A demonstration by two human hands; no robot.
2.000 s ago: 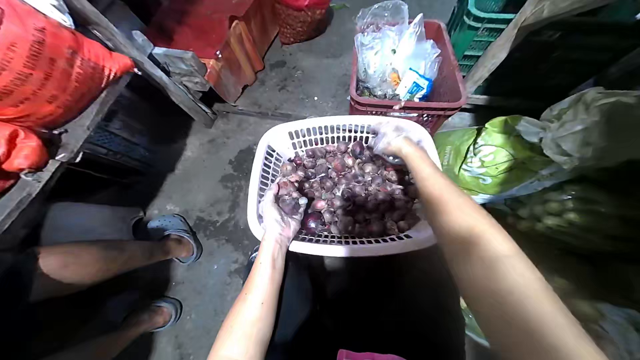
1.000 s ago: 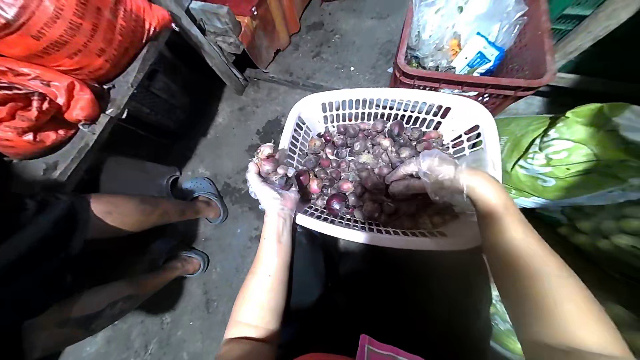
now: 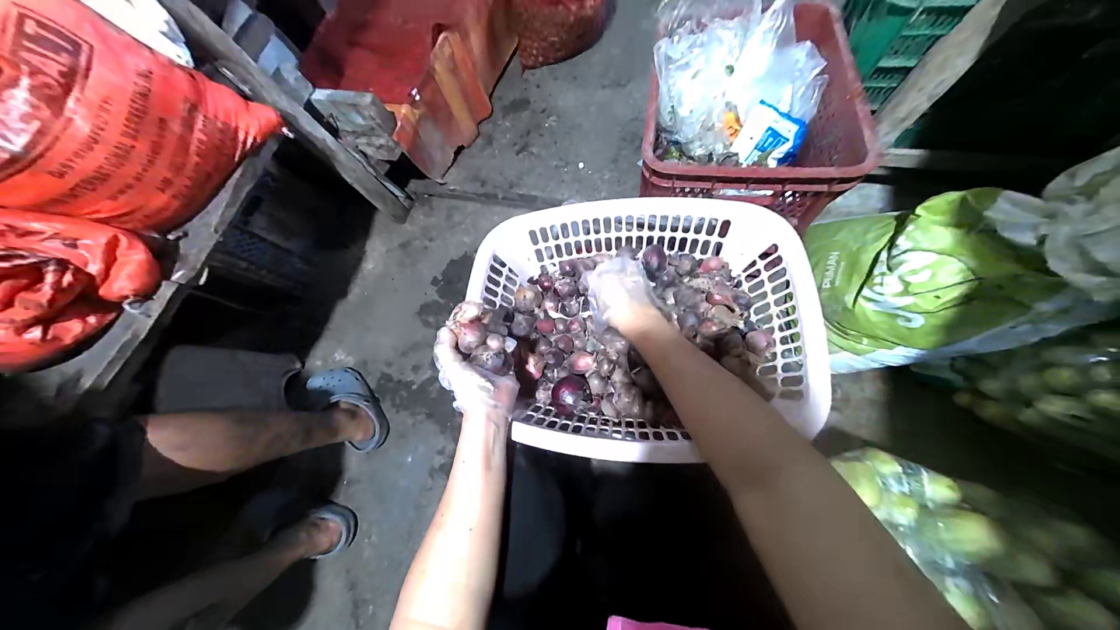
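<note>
A white plastic laundry-style basket holds a heap of small red onions, with dry skins and one larger, shinier purple bulb near the front. My left hand, in a clear plastic glove, is cupped palm up at the basket's left rim and holds several small onions. Also in a clear glove, my right hand reaches down onto the heap near the middle; its fingertips are among the onions, and whether it grips any cannot be seen.
Beyond the basket stands a red plastic crate with plastic bags. Green sacks and bagged green produce lie at the right. Red sacks rest on a wooden bench at the left. A person's legs in clogs are at the lower left.
My right hand has moved from the basket's right side to the middle of the heap. My left hand, above the onions in the oldest frame, is now at the left rim with onions in it.
</note>
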